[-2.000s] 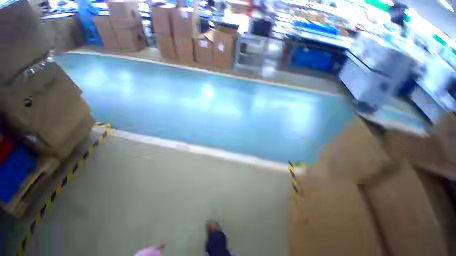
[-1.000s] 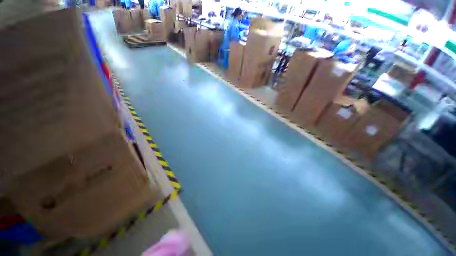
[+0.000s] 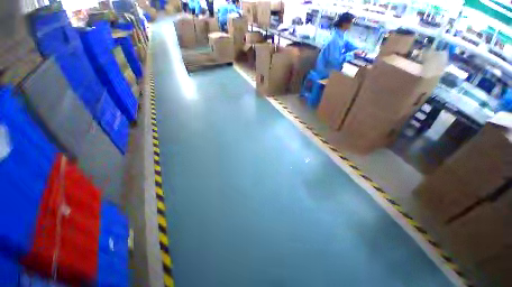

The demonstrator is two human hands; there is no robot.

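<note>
Neither of my hands is in the picture. Nearest in front of me is the blue-green aisle floor (image 3: 241, 185), edged on both sides with yellow-black tape. On the left stand tall stacks of blue crates (image 3: 101, 67), a grey stack (image 3: 73, 117) and a red crate stack (image 3: 70, 221) between blue ones. The picture is somewhat blurred.
Cardboard cartons (image 3: 382, 101) line the right side of the aisle beside the benches. A person in blue (image 3: 334, 50) sits at a bench there. Farther up, a pallet (image 3: 205, 60) with cartons stands at the aisle. A large carton (image 3: 469, 174) is at the near right.
My view has turned left and moved along the aisle. The cartons at the near left have left the picture, and blue, grey and red stacks show there. The pink shape at the bottom is gone.
</note>
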